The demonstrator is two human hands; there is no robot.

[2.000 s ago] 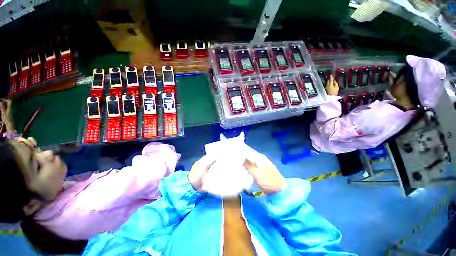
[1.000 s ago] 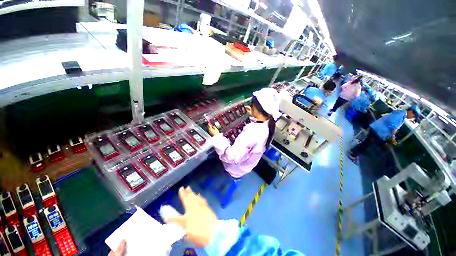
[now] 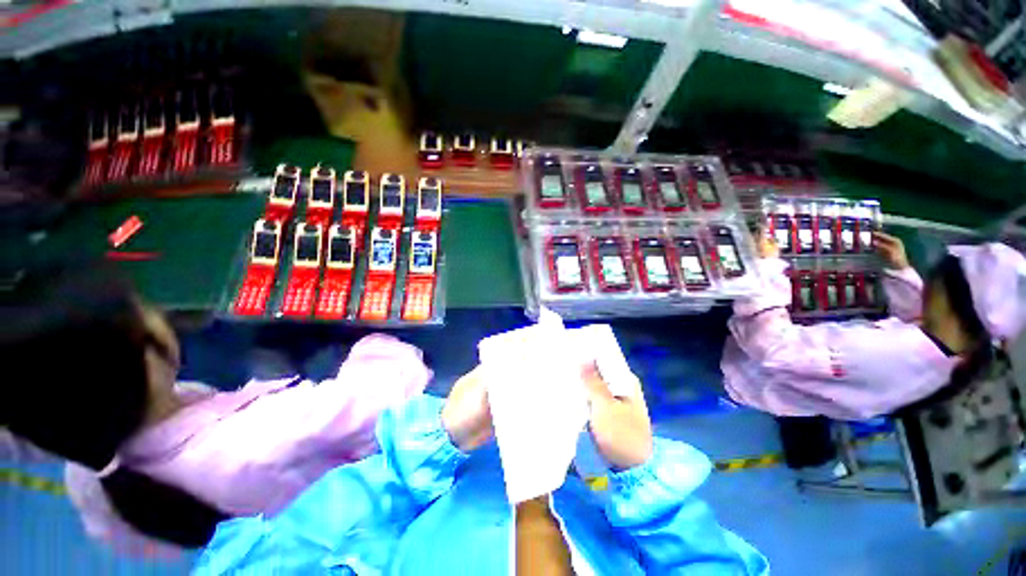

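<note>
A plain white cloth or paper (image 3: 533,394), partly unfolded and overexposed, is held in front of my chest. My left hand (image 3: 468,407) grips its left edge. My right hand (image 3: 618,419) grips its right side with the thumb on top. Behind it on the green bench, a clear tray (image 3: 440,295) holds two rows of open red flip phones. To its right, stacked clear trays (image 3: 527,295) hold two rows of closed red phones with lit-looking screens.
A person in pink (image 3: 270,450) sits close at my left. Another person in pink (image 3: 838,351) at the right handles a phone tray (image 3: 827,266). A slanted metal post (image 3: 664,84) stands behind the trays. A machine (image 3: 970,433) is at the far right.
My view swung right along the aisle and came back to the bench. Both hands are on the white sheet again, which is now spread longer and flatter. My right hand was off it, fingers spread.
</note>
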